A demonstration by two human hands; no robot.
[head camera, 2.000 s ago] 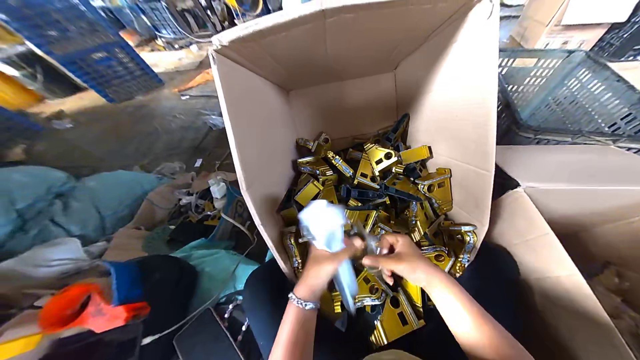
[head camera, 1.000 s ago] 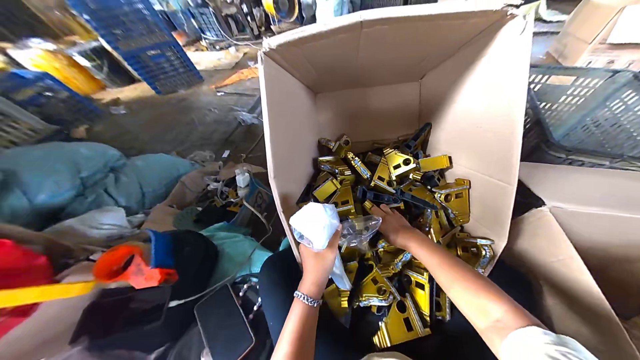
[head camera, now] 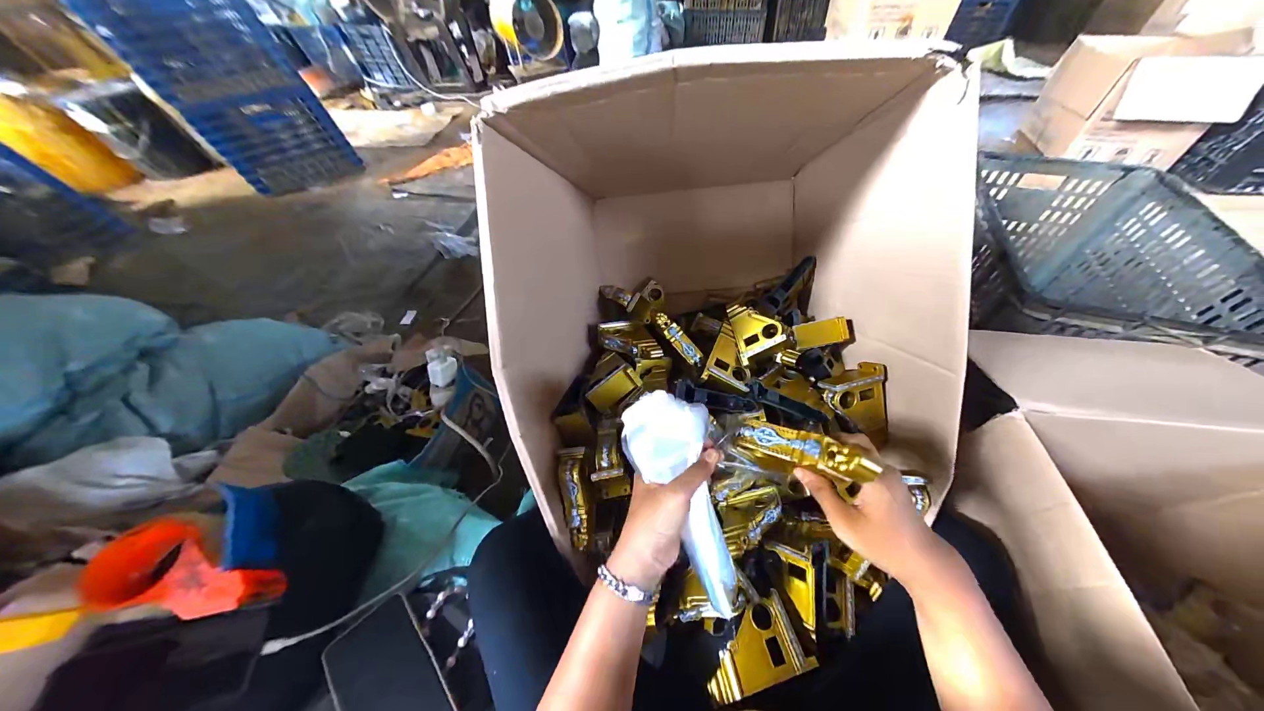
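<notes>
My left hand [head camera: 660, 518], with a metal bracelet at the wrist, grips a bundle of white plastic bags [head camera: 667, 439]. A clear plastic bag [head camera: 729, 452] opens out on its right side. My right hand [head camera: 874, 509] holds a shiny gold-coloured part with a silver ornament [head camera: 790, 444], its left end at or in the clear bag; which of the two I cannot tell. Under both hands, several gold and black parts [head camera: 755, 331] lie jumbled in a tall open cardboard box [head camera: 691, 118].
A green-grey plastic crate [head camera: 1116, 237] and an open cardboard box [head camera: 1116, 444] stand at the right. On the left are teal sacks [head camera: 227, 365], an orange plastic object [head camera: 163, 573], a bucket of scraps [head camera: 464, 415] and stacked blue crates [head camera: 237, 89].
A second ago my right hand was reaching among the parts; now it holds a gold part up beside the clear bag. My left hand still holds the white bundle.
</notes>
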